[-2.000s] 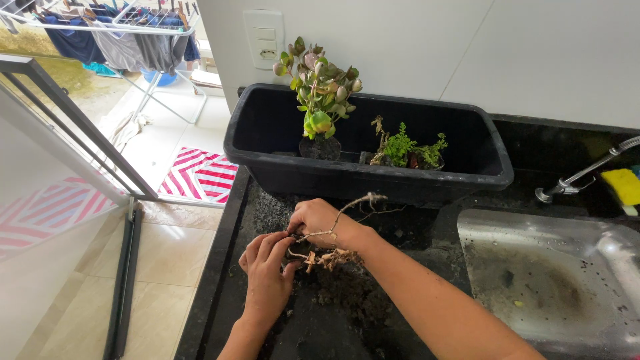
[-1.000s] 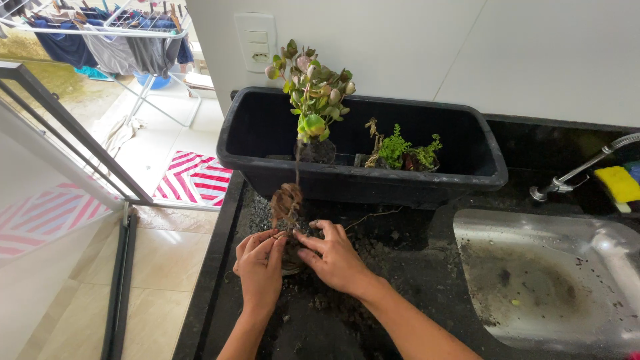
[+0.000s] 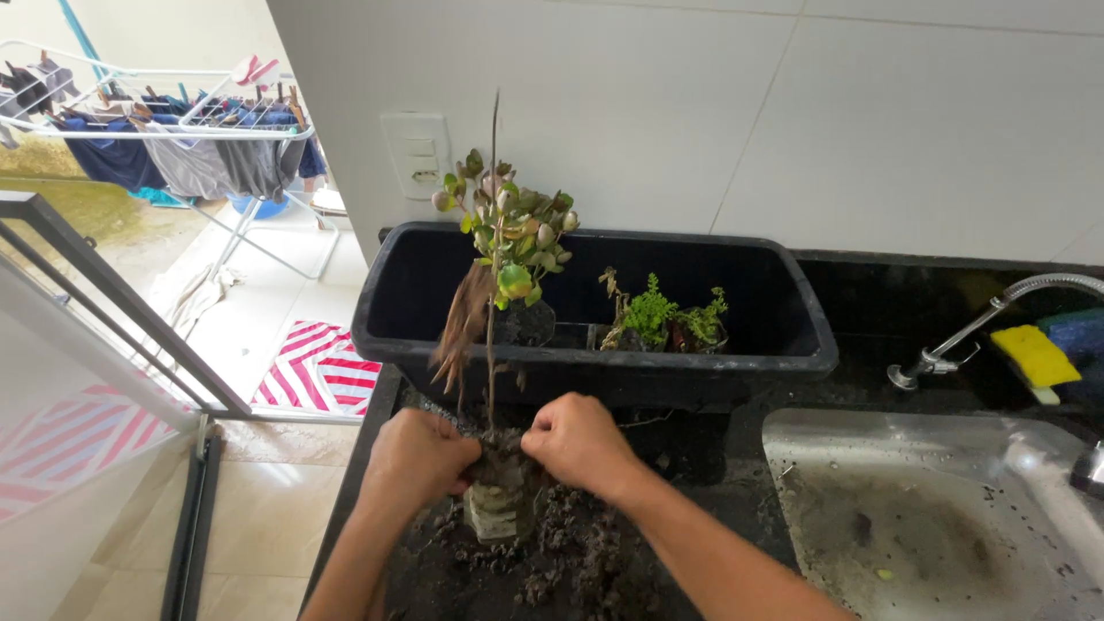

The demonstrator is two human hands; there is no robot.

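A thin dry plant (image 3: 491, 354) with brown withered leaves stands upright, its base in a soil-topped, pale small pot or root block (image 3: 496, 509) on the black stone counter. My left hand (image 3: 423, 453) pinches at the left of the soil around the stem, and my right hand (image 3: 573, 440) does the same on the right; both sets of fingertips are partly hidden. Loose dark soil (image 3: 573, 552) lies around the base. Behind, a long black plastic planter (image 3: 604, 360) holds a leafy succulent (image 3: 517, 233) and small green plants (image 3: 649, 312).
A steel sink (image 3: 914, 500) with dirt in it is at the right, beside a chrome faucet (image 3: 936, 360) and a yellow sponge (image 3: 1035, 354). A glass door frame (image 3: 112, 302) stands at the left, with a laundry rack (image 3: 181, 134) beyond it.
The dry plant, lying sideways at my hands two seconds back, now stands upright between them. My right hand has come back from over the plant to its right side.
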